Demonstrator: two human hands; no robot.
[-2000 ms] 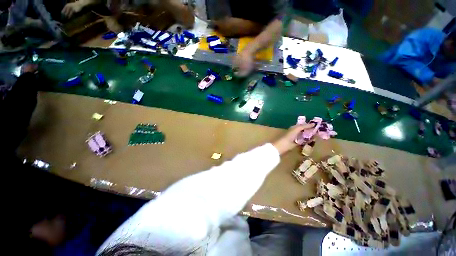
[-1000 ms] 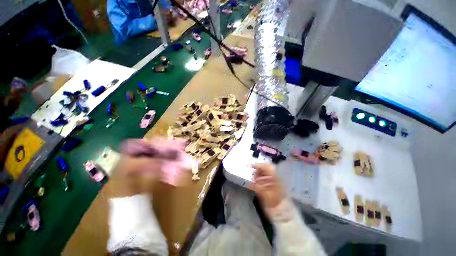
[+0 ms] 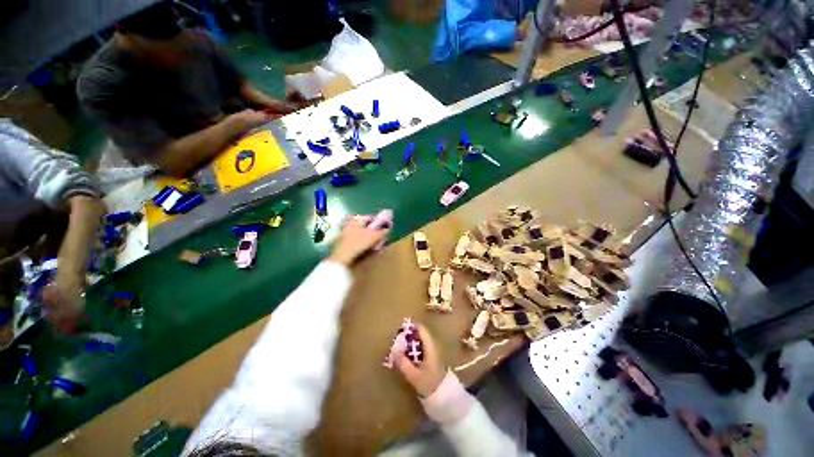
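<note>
My left hand (image 3: 355, 241) is at the near edge of the green belt, fingers closed on a pink toy car body (image 3: 382, 221). My right hand (image 3: 423, 359) is over the brown bench and holds a pink piece with black parts (image 3: 405, 346); the fingers hide how many bodies it is. A heap of tan toy car bodies (image 3: 544, 272) lies on the bench to the right of both hands. A few tan bodies (image 3: 439, 290) lie apart at its left side.
Pink bodies (image 3: 247, 250) and blue cells (image 3: 321, 202) lie on the belt (image 3: 286, 281). People work opposite. At right are a foil duct (image 3: 750, 170) with black inlet (image 3: 687, 339), hanging cables (image 3: 644, 98) and a perforated plate (image 3: 576, 370) with a pink body (image 3: 638, 382).
The view has swung left, away from the monitor. My left hand has moved out to the belt's edge. My right hand has left the machine plate and now holds pink over the bench.
</note>
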